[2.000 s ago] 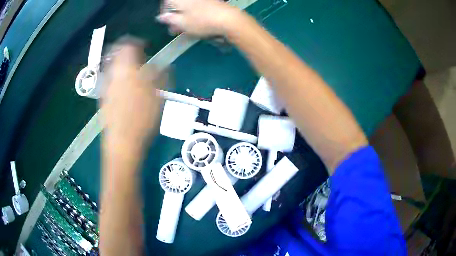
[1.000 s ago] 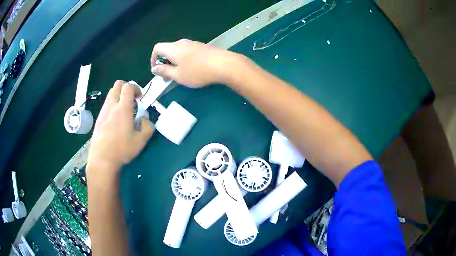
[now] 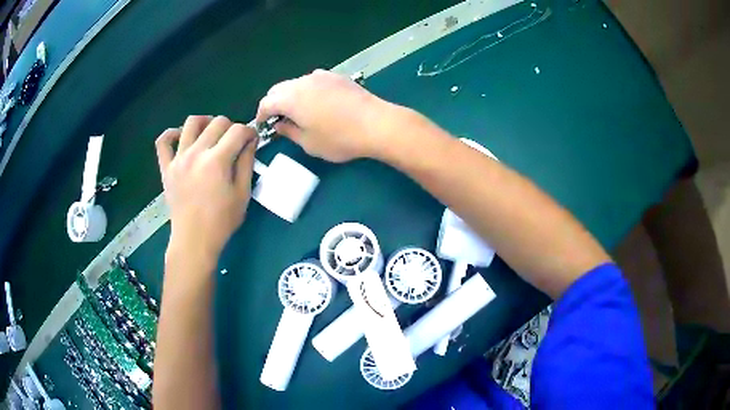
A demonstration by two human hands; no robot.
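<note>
My left hand (image 3: 210, 164) is above the metal rail at the bench's far edge, fingers curled around a white fan housing that its fingers mostly hide. My right hand (image 3: 316, 112) touches it at the fingertips, pinching a small silvery and green piece (image 3: 268, 128), likely a circuit board, at the housing's handle end. Another white fan housing (image 3: 286, 187) lies on the bench just below the hands. Several fan housings lie in a group nearer me, one with its round grille (image 3: 350, 252) up and thin dark leads (image 3: 371, 296) in its open handle.
Stacked green board panels (image 3: 116, 328) lie at the lower left. The dark green conveyor beyond the rail (image 3: 132, 232) carries a fan housing (image 3: 86, 220) and more white parts at its left. A thin wire loop (image 3: 480, 48) lies at the far bench. Jumbled pale parts (image 3: 520, 352) show at lower right.
Both hands came together over the rail; a housing was taken up and is now mostly hidden by my left hand. The conveyor's fan housing moved toward the lower left.
</note>
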